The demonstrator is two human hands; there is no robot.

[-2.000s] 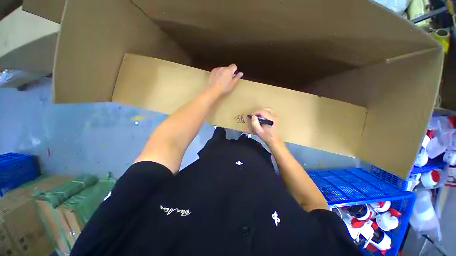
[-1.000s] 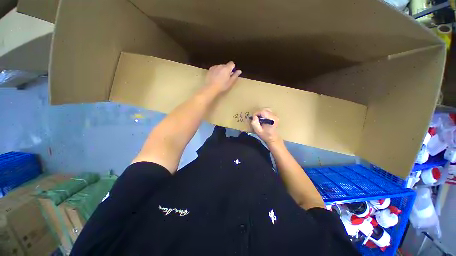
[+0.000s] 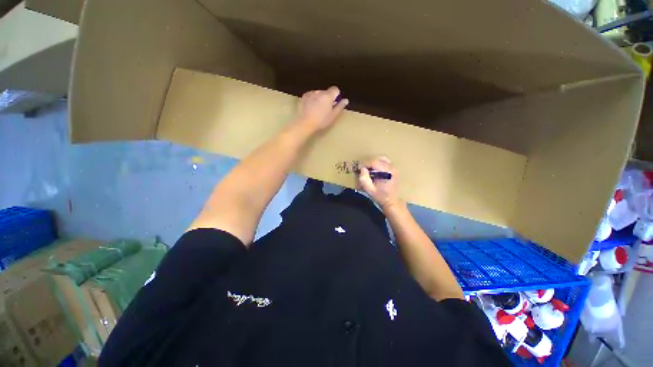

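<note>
A big open cardboard carton (image 3: 129, 79) stands before me, its dark inside facing me. Its near flap (image 3: 444, 165) is folded outward, with small dark handwriting near the middle. My left hand (image 3: 318, 111) lies on the flap's upper edge, fingers curled over it; a small dark thing, not clear what, shows at its fingertips. My right hand (image 3: 377, 183) is shut on a dark marker pen (image 3: 379, 174), its tip at the right end of the handwriting. The carton's bottom is hidden in shadow.
At lower right a blue lattice crate (image 3: 501, 261) stands near white, red and black plastic parts (image 3: 533, 322). At lower left are brown cartons (image 3: 43, 315) with green wrapping (image 3: 107, 265) and a blue crate (image 3: 25, 233). Another carton (image 3: 36, 54) is at upper left.
The handwriting has grown to the right on the flap, with the pen still at its end. Both hands have barely moved. The view has shifted slightly.
</note>
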